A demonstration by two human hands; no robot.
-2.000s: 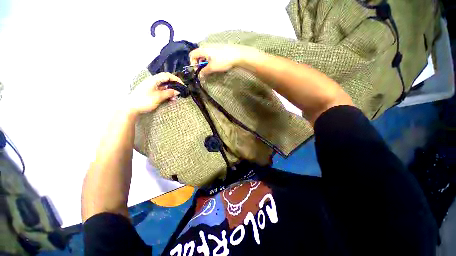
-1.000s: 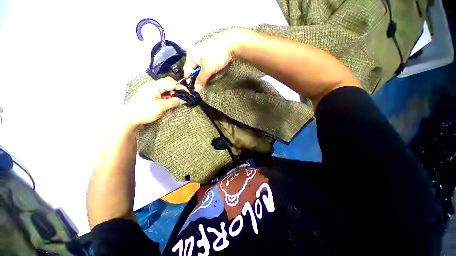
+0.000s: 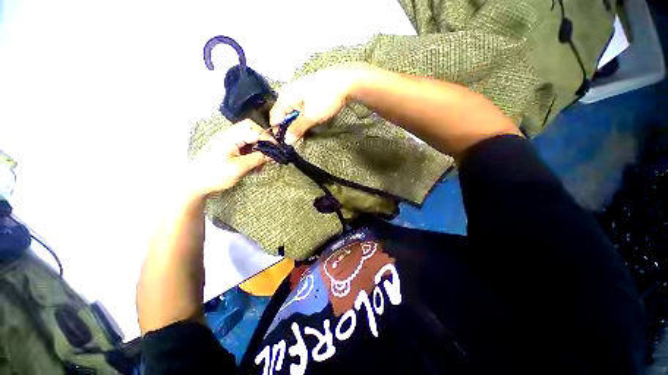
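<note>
An olive jacket with black trim lies on the white table in front of me, its neck on a black hanger. My left hand pinches the black trim and knot closure just below the neck. My right hand is beside it, closed on small thread snips; a blue part shows at the fingertips and the rest is hidden in the palm. Another round black knot shows lower on the front edge.
More olive jackets lie at the upper right, by a white plastic tub. The white table extends left. Olive cloth with dark pieces is at the lower left. A round orange-yellow surface shows under the table edge.
Both hands stay at the neck closure and have shifted slightly downward. The hanger's neck part has turned and the blue-tipped snips have moved a little. The jacket has shifted slightly.
</note>
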